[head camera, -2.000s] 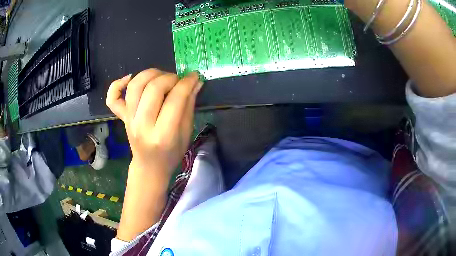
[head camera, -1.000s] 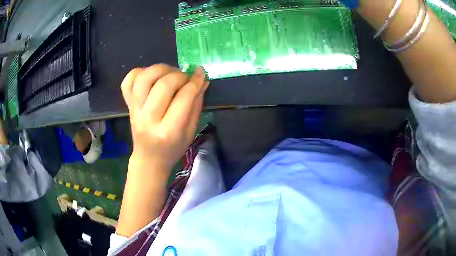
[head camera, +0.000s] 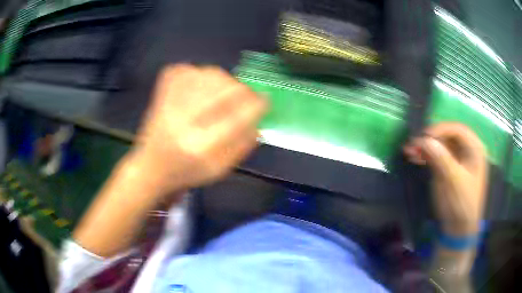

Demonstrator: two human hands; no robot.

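Note:
A green PCB panel (head camera: 326, 117) lies on the dark mat in front of me, with rows of holes along its far side and glare on its near edge. My left hand (head camera: 203, 117) is curled at the panel's left end, fingertips on it and hiding that corner. My right hand (head camera: 449, 151), blurred, is right of the panel and apart from it, its fingertips close together; whether they hold something small is too blurred to tell. A black component bin (head camera: 320, 64) with gold bits (head camera: 326, 41) sits just beyond the panel.
More green PCB panels (head camera: 466, 109) lie overlapped at the right. A black slotted rack (head camera: 68, 43) is at the far left. The dark mat's (head camera: 320, 166) near edge runs above my lap. Yellow-black tape (head camera: 34, 197) marks the floor at lower left.
The view has swung to the right and blurred; the gold bits and right-hand panels now show. My right hand has moved from the panel's far side to the right of it. My left hand stays at the panel's left end.

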